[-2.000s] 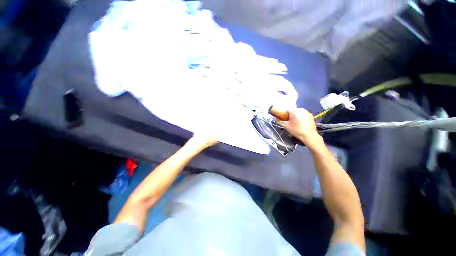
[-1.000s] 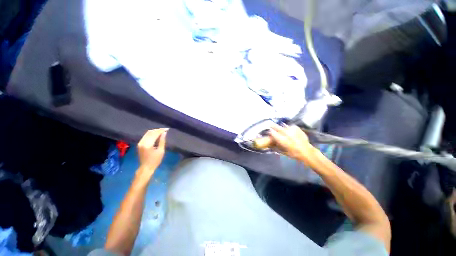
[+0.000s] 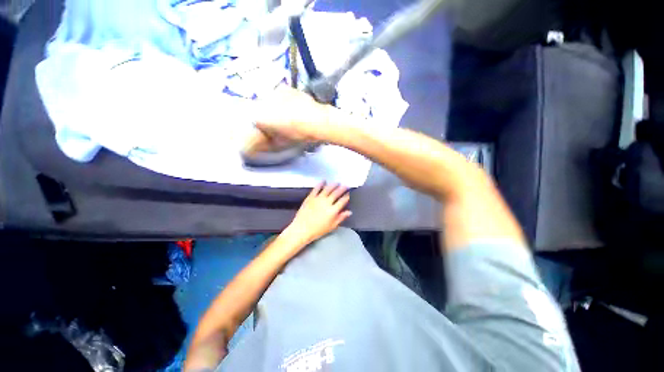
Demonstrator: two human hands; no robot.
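Note:
The pale blue shirt [image 3: 182, 138] lies on the dark grey padded table [image 3: 138, 203], glaring white in its near part and crumpled at the back. My right hand [image 3: 291, 120] is closed around the handle of the steam iron [image 3: 273, 156], which stands on the cloth near its front edge and is blurred. My left hand [image 3: 324, 211] rests palm down at the shirt's front edge, fingers apart, holding nothing, to the right of the iron and nearer my body.
A steam hose [image 3: 378, 36] rises from the iron to the upper right. A small black rectangle [image 3: 56, 197] lies at the table's left front. A smaller covered table [image 3: 575, 145] stands at right. Something red [image 3: 188, 248] shows below the table.
The iron and my right hand have moved left and farther onto the shirt. My left hand has moved right from beside the table edge to the shirt's front edge. The view has shifted.

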